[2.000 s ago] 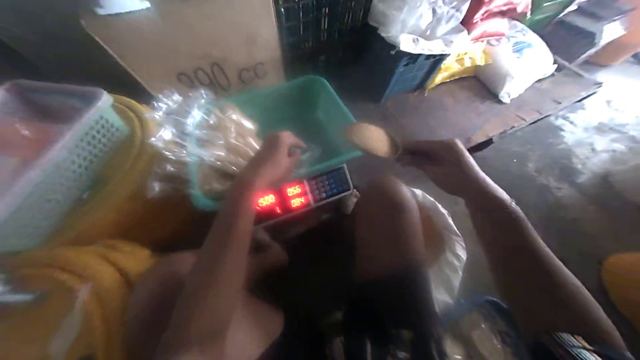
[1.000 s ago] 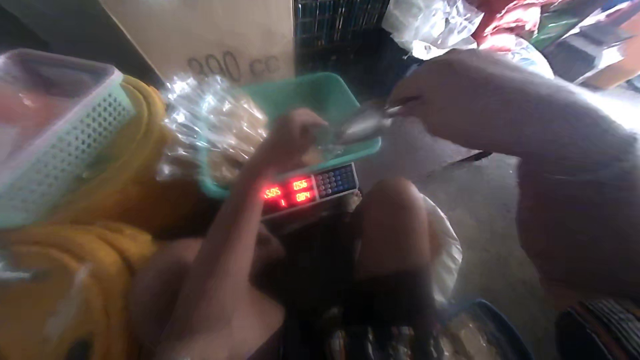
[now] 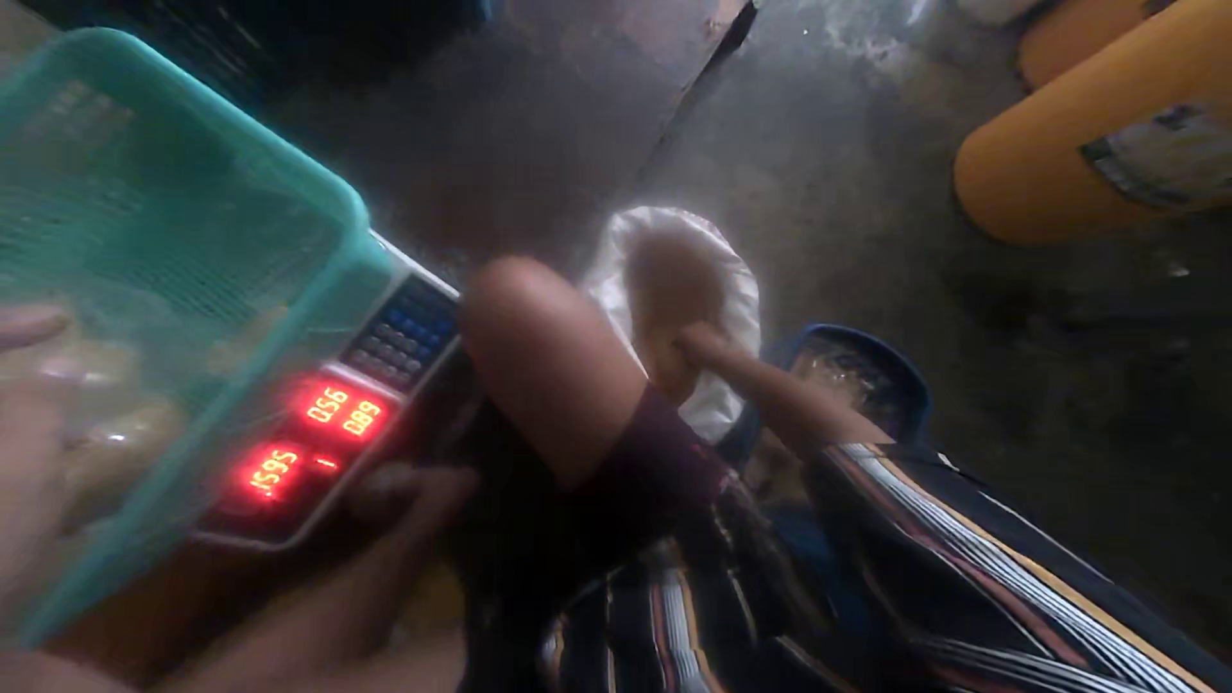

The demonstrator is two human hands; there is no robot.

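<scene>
A green plastic basket (image 3: 221, 106) sits on a digital scale (image 3: 399, 332) with lit red digits, at the left. My left hand (image 3: 34, 332) shows blurred at the left edge, over the basket and close to clear plastic bags (image 3: 115, 433) with pale contents. Whether it grips one cannot be told. My right hand (image 3: 703, 346) is down inside the mouth of a white sack (image 3: 736, 289) of brownish loose material (image 3: 674, 279), right of my knee. Its fingers are blurred and partly hidden, and what they hold is unclear.
A blue bucket (image 3: 919, 385) with clear plastic in it stands behind my right forearm. Orange-yellow containers (image 3: 1049, 164) lie at the upper right on the concrete floor. My bent knee (image 3: 529, 308) rises between scale and sack. A dark crate is at the upper left.
My right hand, earlier beside and over the basket with a scoop, is now down in the white sack. The view has swung strongly to the right. The scale's digits have changed.
</scene>
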